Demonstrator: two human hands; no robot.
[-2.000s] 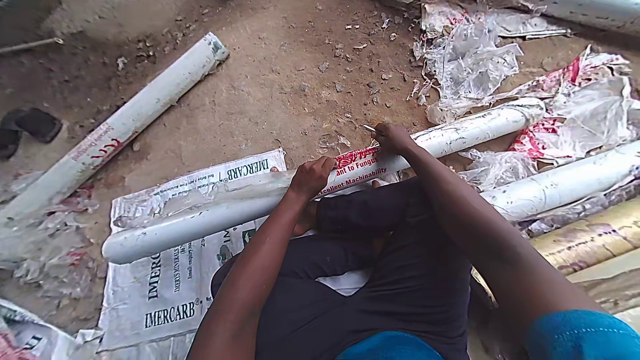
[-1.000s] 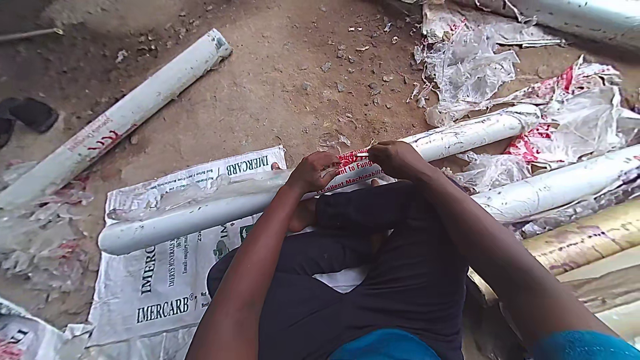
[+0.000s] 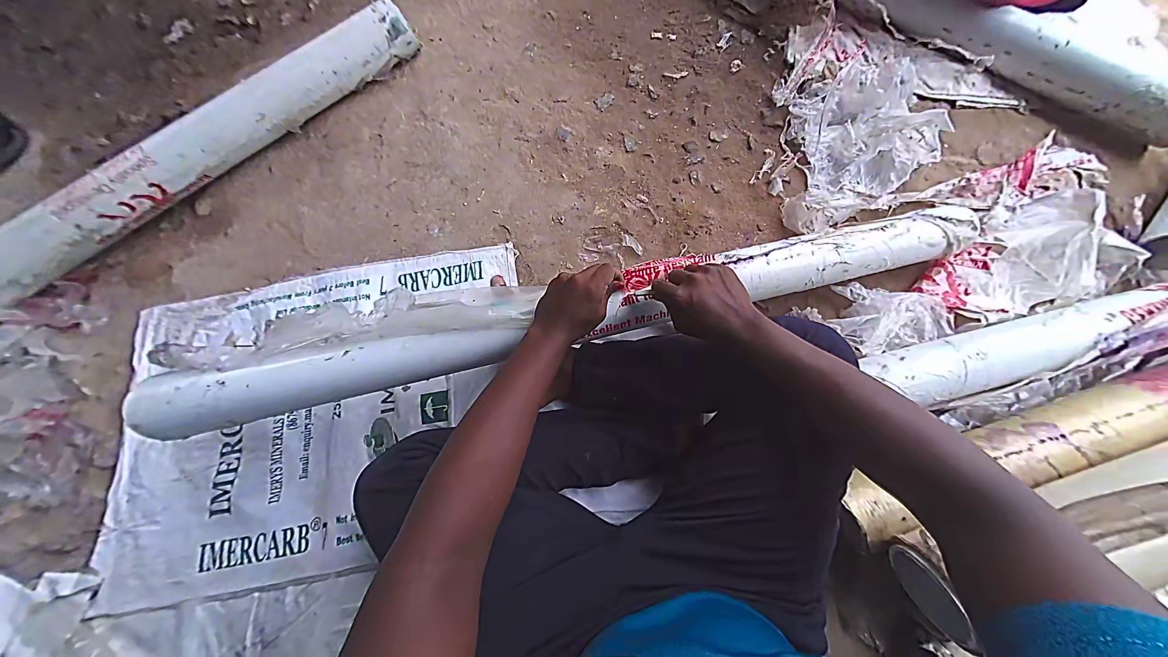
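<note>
A long white pipe [image 3: 319,374] lies slantwise across my folded legs, its left end over a printed woven sack. Red-printed plastic film [image 3: 652,271] covers its middle, and loose clear film [image 3: 365,319] hangs along its left part. My left hand [image 3: 579,299] pinches the film on the pipe's top, just left of the red print. Close to its right, my right hand [image 3: 707,297] grips the film with curled fingers. Whether a small tool is in the right hand cannot be seen.
The woven sack [image 3: 173,511] lies on bare soil. Another white pipe [image 3: 228,128] rests at upper left. To the right lie more pipes, white [image 3: 1004,351] and yellowish [image 3: 1077,424], with crumpled plastic film [image 3: 849,137]. A round metal rim [image 3: 931,593] is at lower right.
Two seconds ago my right hand was raised off the film with a thin, pale object at its fingertips; it has come down beside my left hand. The thin object no longer shows.
</note>
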